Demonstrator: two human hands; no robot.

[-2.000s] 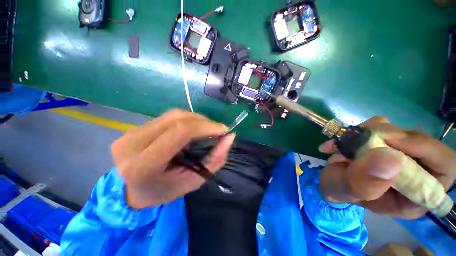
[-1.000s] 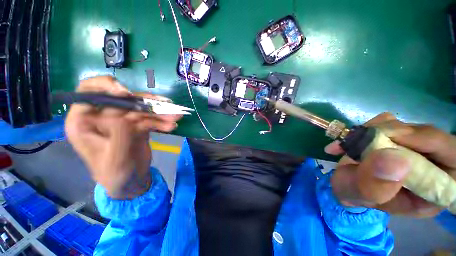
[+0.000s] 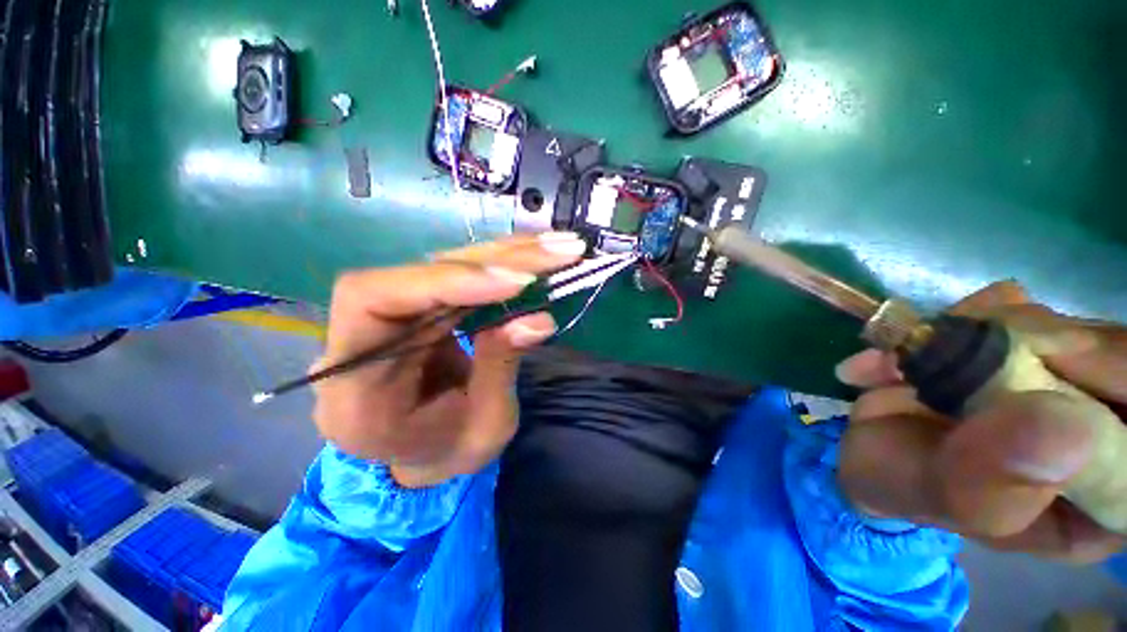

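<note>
My left hand [image 3: 426, 358] holds black tweezers [image 3: 371, 356]; their pale tips reach the lower edge of a watch housing [image 3: 628, 217] with a blue board inside. The housing sits on a black fixture [image 3: 732, 204]. A thin solder wire [image 3: 435, 49] runs down from the top edge, passes behind my left hand and shows again below the tweezer tips. My right hand [image 3: 989, 426] holds the soldering iron [image 3: 890, 324] by its cream handle. The iron's tip is at the right side of the housing, by the blue board; whether it touches is unclear. Red wires [image 3: 671, 290] hang below the housing.
Another housing [image 3: 480, 138] lies left of the fixture and one [image 3: 714, 68] at upper right. A black device with a round face [image 3: 263, 93] and a small dark pad [image 3: 358, 173] lie left. A black ribbed tray [image 3: 56, 148] stands at the left edge. Blue bins [image 3: 80, 482] are lower left.
My left hand has swung the tweezers from pointing away at the left to the fixture's housing. The iron's handle has shifted slightly right and down; its tip stays near the housing.
</note>
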